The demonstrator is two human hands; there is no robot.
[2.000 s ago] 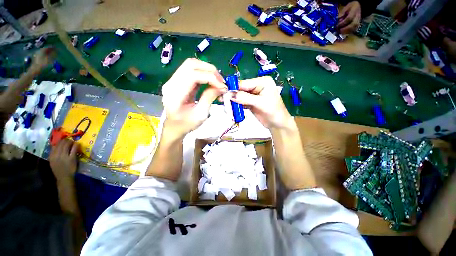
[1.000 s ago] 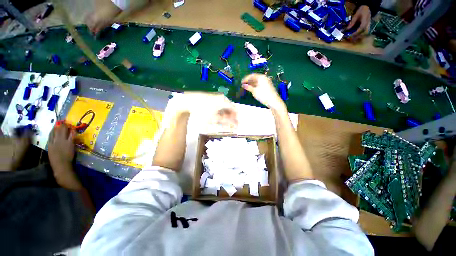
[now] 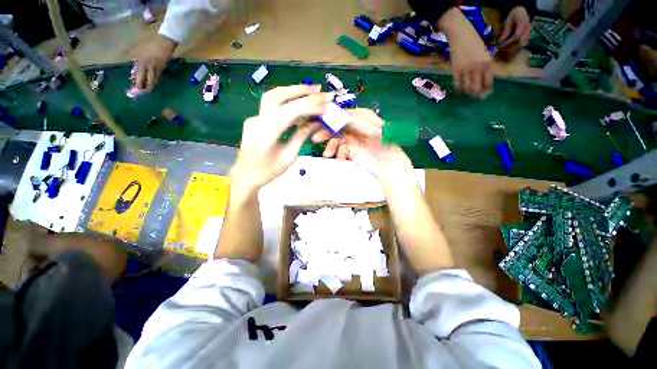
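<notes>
My left hand [image 3: 277, 137] holds a blue battery cell [image 3: 333, 118] in its fingertips, above the white sheet. A white adhesive piece shows on the cell's upper face. My right hand [image 3: 364, 140] is close beside the cell, its fingers curled and partly blurred; whether it grips anything is unclear. A blurred green patch [image 3: 400, 132], perhaps a circuit board, shows just right of my right hand. The brown cardboard box [image 3: 393, 252] below my hands holds many loose white pieces [image 3: 335, 245]. The white sheet [image 3: 288, 189] lies behind and under the box.
The green conveyor belt [image 3: 475, 137] crosses ahead with cells and pink-and-white units. Long green boards [image 3: 565, 252] are heaped at right. A white tray [image 3: 32, 205] with cells and yellow-and-grey sheets [image 3: 130, 191] lie left. Other people's hands [image 3: 472, 65] reach over the belt.
My hands were apart a second ago and are now together, with a white-patched cell in my left fingertips. Belt items have moved left. Another person's hand now reaches over the belt at upper right.
</notes>
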